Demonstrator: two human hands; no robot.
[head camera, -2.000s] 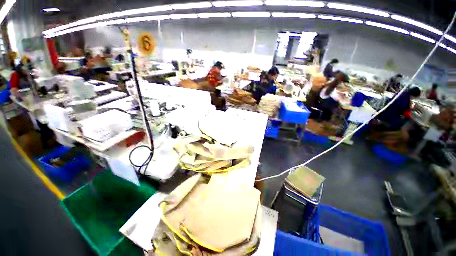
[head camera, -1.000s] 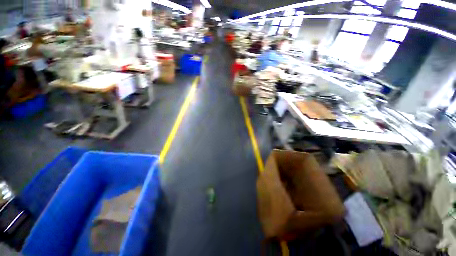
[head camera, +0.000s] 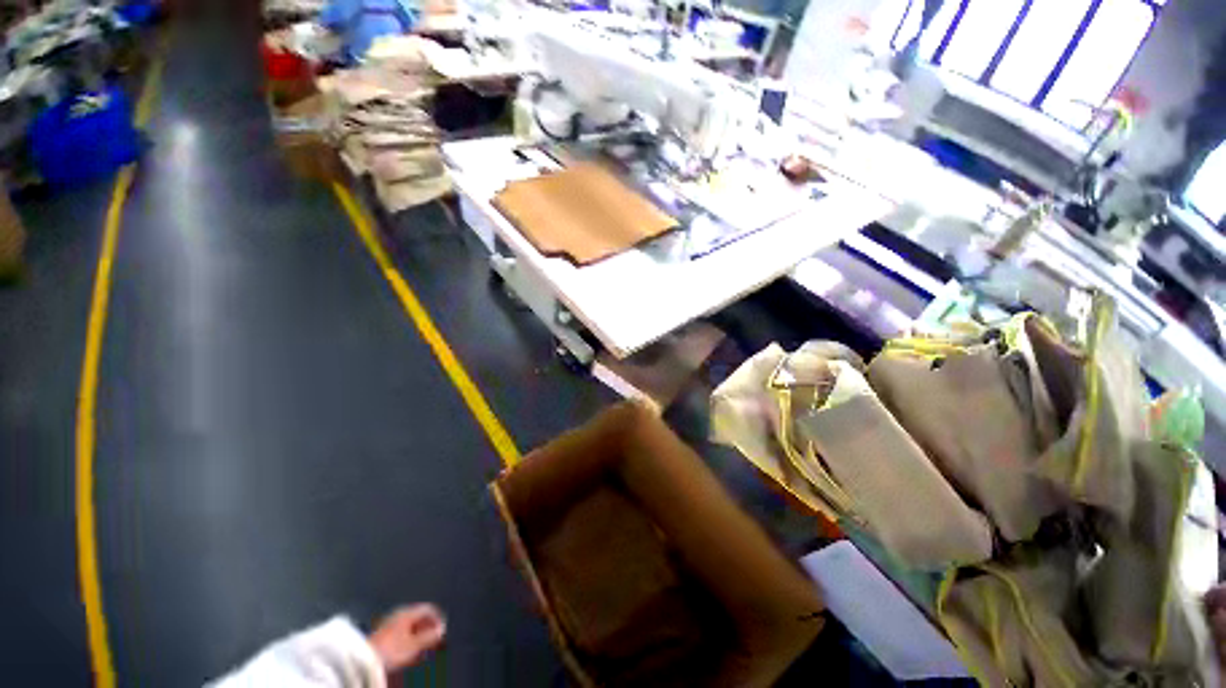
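A heap of beige bag bodies (head camera: 901, 484) with yellow edging lies at the right, folded and overlapping. An open cardboard carton (head camera: 793, 605) stands in front of me, left of the heap; its inside is brown and shadowed. My left hand (head camera: 407, 634), in a white sleeve, is at the lower left over the floor, left of the carton, touching neither. Its fingers look curled and blurred, with no object visible in them. A sliver of my right hand (head camera: 1215, 612) shows at the right edge beside the heap, mostly cut off.
A white machine table (head camera: 672, 296) with a brown panel (head camera: 585, 212) on it stands beyond the carton. A beige stack (head camera: 390, 128) is farther back. Yellow lines (head camera: 417, 316) run along the dark floor. A blue crate (head camera: 84, 139) is at the far left. A white sheet (head camera: 881, 612) lies beside the carton.
The view has swung right from the aisle and near blue crate to the carton and beige heap. My left hand and a sliver of my right have come into view.
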